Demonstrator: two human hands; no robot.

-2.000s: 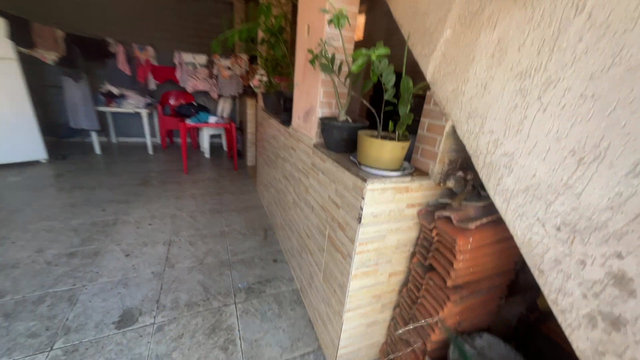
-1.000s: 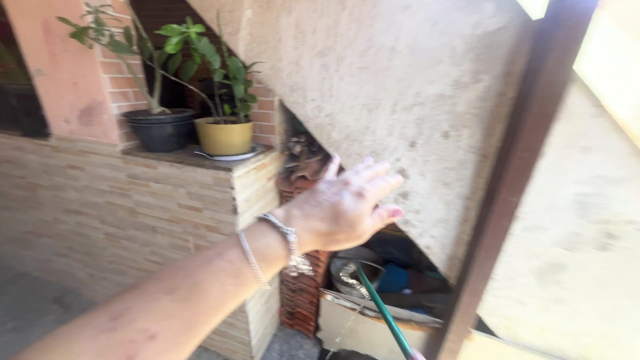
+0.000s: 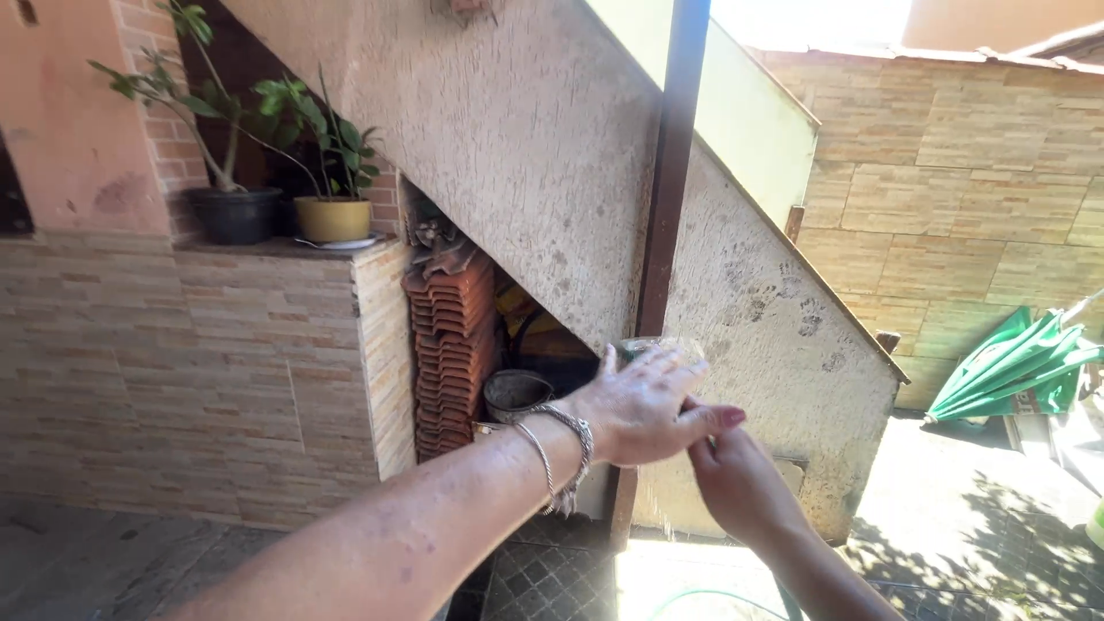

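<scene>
My left hand (image 3: 647, 410) reaches out at the centre, palm down and wet, its fingers apart and holding nothing; silvery bracelets circle its wrist. Just right of it and partly behind its thumb, my right hand (image 3: 737, 474) is closed round the end of a green garden hose; the gripped end itself is hidden. Lower down, part of the hose (image 3: 787, 599) shows beside my right forearm and a loop of it lies on the sunlit floor. Water (image 3: 664, 349) sprays over my left fingers, and thin drops fall below the hands.
A sloping stair wall (image 3: 552, 172) and a brown metal post (image 3: 668, 190) stand ahead. Beneath the slope are stacked clay roof tiles (image 3: 444, 362) and a bucket (image 3: 516, 392). Potted plants sit on a tiled ledge (image 3: 276, 250) at left. A folded green parasol (image 3: 1009, 371) leans at right.
My right hand has come into view beside my left hand. Water now sprays over the left fingers. The view has swung right, away from the red table and chair.
</scene>
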